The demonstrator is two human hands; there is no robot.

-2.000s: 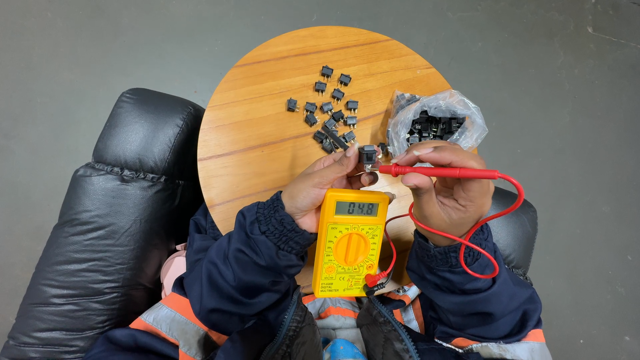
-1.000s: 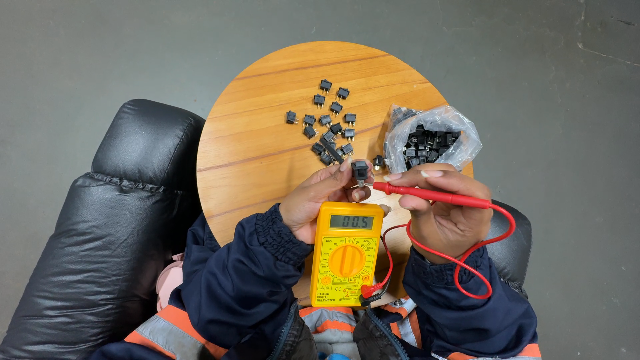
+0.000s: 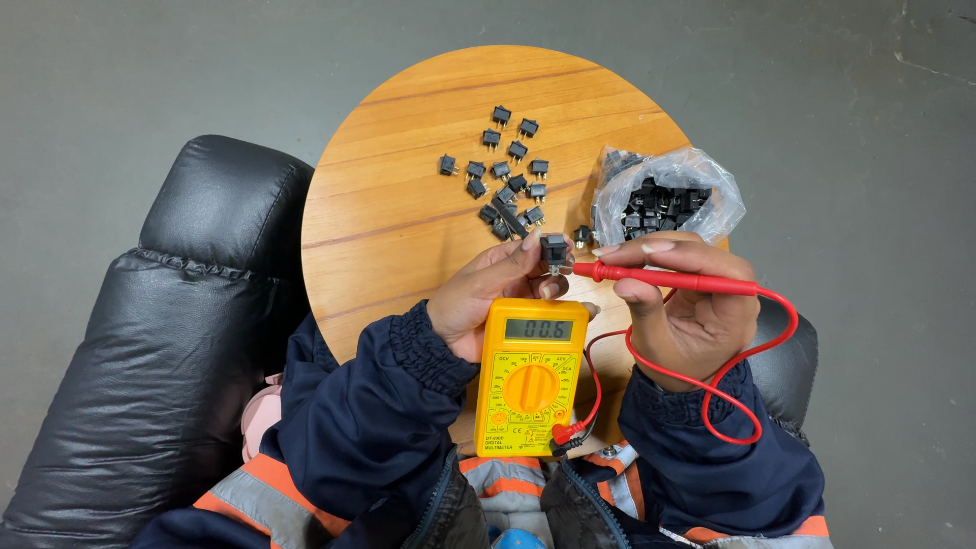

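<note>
My left hand (image 3: 496, 286) grips a small black rocker switch (image 3: 554, 250) between thumb and fingers, its metal terminals pointing down toward me. In my right hand (image 3: 686, 297) is a red multimeter probe (image 3: 671, 279), held level, its tip at the switch's terminals; whether it touches is too small to tell. A yellow digital multimeter (image 3: 531, 377) stands face up just below my left hand, its display lit with digits. The red lead (image 3: 751, 366) loops from the probe to the meter's lower right, where a black plug also sits. Where the black probe ends is hidden.
Several black rocker switches (image 3: 517, 150) lie scattered on the round wooden table (image 3: 381, 191). A clear plastic bag (image 3: 720, 191) full of switches lies open at the right, with one loose switch (image 3: 582, 235) beside it. Black padded chair parts (image 3: 175, 343) flank me.
The meter's reading has dropped from the earliest frame and now differs slightly from a second ago. Both hands keep hold of the switch and the red probe.
</note>
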